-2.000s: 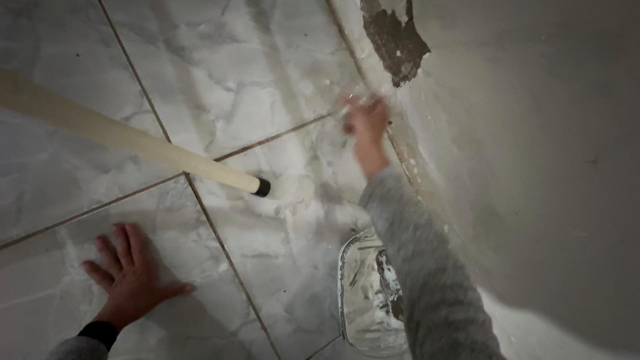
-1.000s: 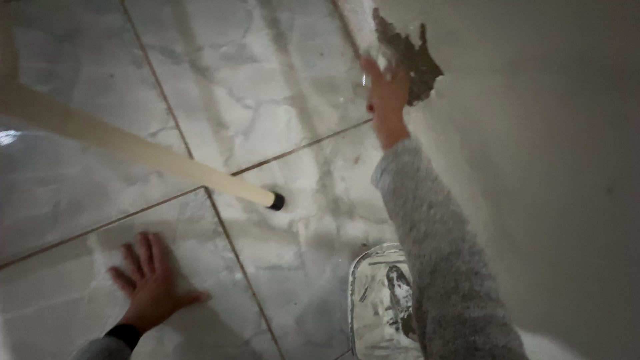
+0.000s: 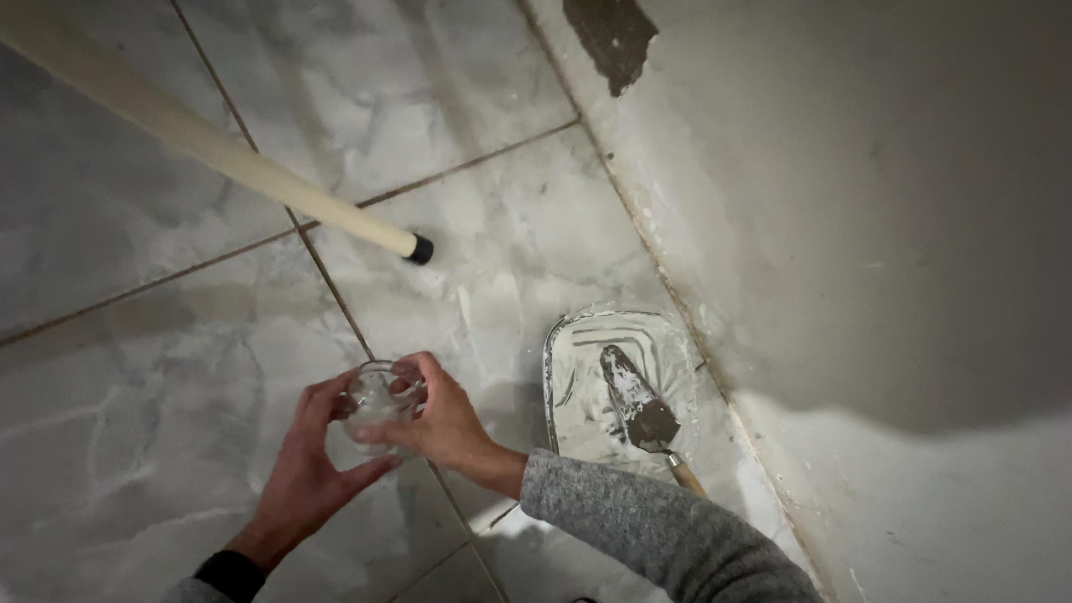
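Between my two hands is a small clear glass (image 3: 381, 402), held above the tiled floor. My left hand (image 3: 314, 461) wraps its left side and my right hand (image 3: 440, 419) grips its right side, fingers near the rim. To the right of my hands, a clear tray (image 3: 565, 402) smeared with white paste lies on the floor beside the wall. A pointed trowel (image 3: 641, 398) with a wooden handle rests in it, its blade coated in white.
A pale pole (image 3: 318, 205) with a black end cap slants in from the upper left. The wall (image 3: 837, 251) rises on the right, with a dark patch of missing plaster (image 3: 615, 42) near its base. Marbled tiles (image 3: 126, 402) cover the floor.
My left hand has lifted from the floor, where it lay spread. My right hand has come away from the wall's damaged patch, and both hands now hold the glass. The trowel shows more fully.
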